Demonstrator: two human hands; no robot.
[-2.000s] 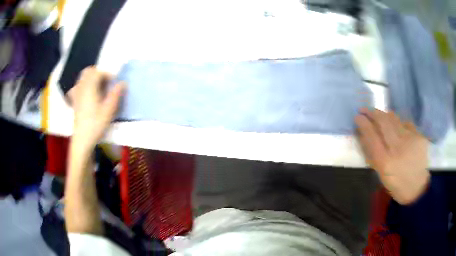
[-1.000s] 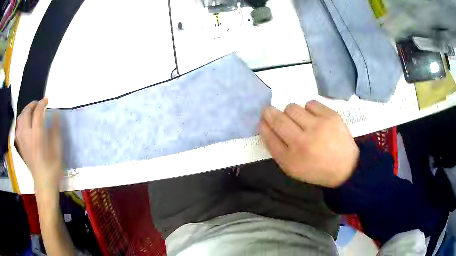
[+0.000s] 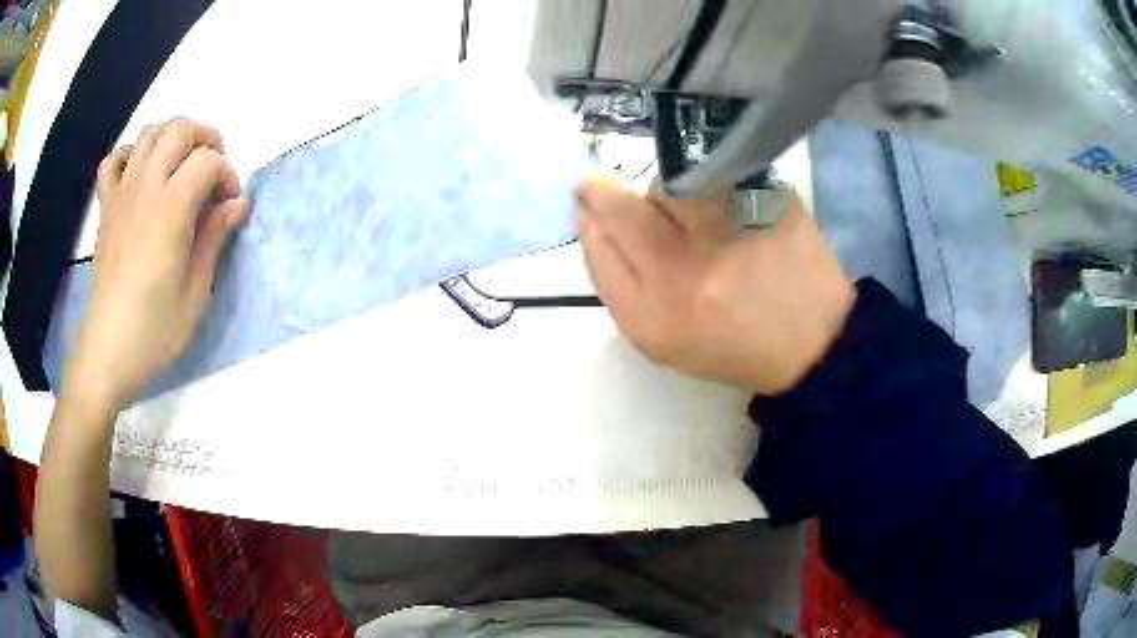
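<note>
A long grey-blue cut panel (image 3: 374,187) lies slanted on the table, its right part reaching up to the needle area. My left hand (image 3: 168,237) lies over its left part, fingers curled and thumb against the cloth. My right hand (image 3: 711,280) is at its right end, fingertips just below the presser foot (image 3: 611,112) of the sewing machine (image 3: 798,62). The machine head partly covers my right fingers. The panel's right tip is hidden by the hand and glare, so I cannot tell whether it is under the foot.
A long black strip (image 3: 81,137) curves along the left. Grey-blue sewn pieces (image 3: 935,224) lie right of the machine. A phone (image 3: 1075,312) rests on a yellow card (image 3: 1091,393) at the right edge. A small rounded dark-edged tab (image 3: 476,300) sits at the bed corner. Red baskets (image 3: 237,573) stand below the table.
The panel has moved away from the table's front edge towards the needle, its right end leading. Both hands have moved forward with it. The machine head now fills the upper right.
</note>
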